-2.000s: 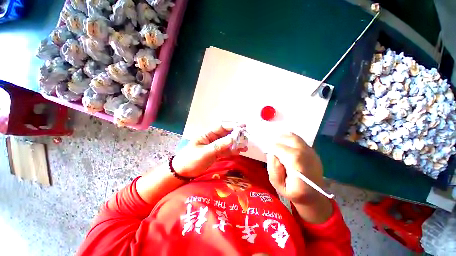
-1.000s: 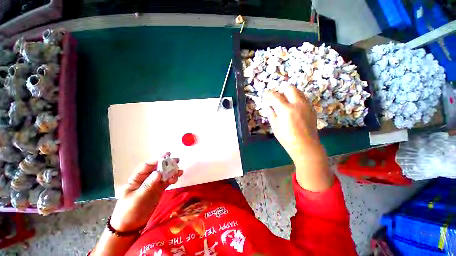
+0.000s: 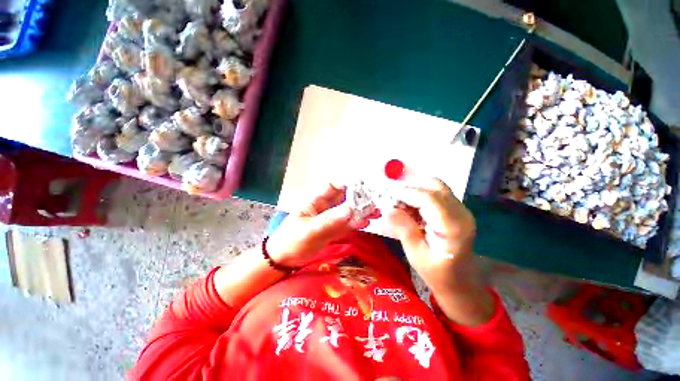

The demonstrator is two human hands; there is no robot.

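My left hand (image 3: 306, 232) holds a grey-white knobbly figurine piece (image 3: 361, 202) in its fingertips, over the near edge of the white work board (image 3: 335, 126). My right hand (image 3: 440, 223) is at the right side of the piece, its thumb and fingers pinched close to it. A small pale part seems to be between the right fingertips, but it is blurred and washed out. A red round spot (image 3: 394, 169) is on the board just beyond the hands. No brush shows in my right hand.
A pink tray (image 3: 242, 134) of hollow pieces is at the left. A black tray (image 3: 501, 126) of small pale parts (image 3: 589, 149) is at the right. A long thin stick (image 3: 492, 85) rests by a small dark pot (image 3: 470, 135). Red stools stand below both sides.
My right hand has come back from the black tray to the figurine piece in my left hand. The view has turned and shifted left. The white stick seen earlier in my right hand is not visible.
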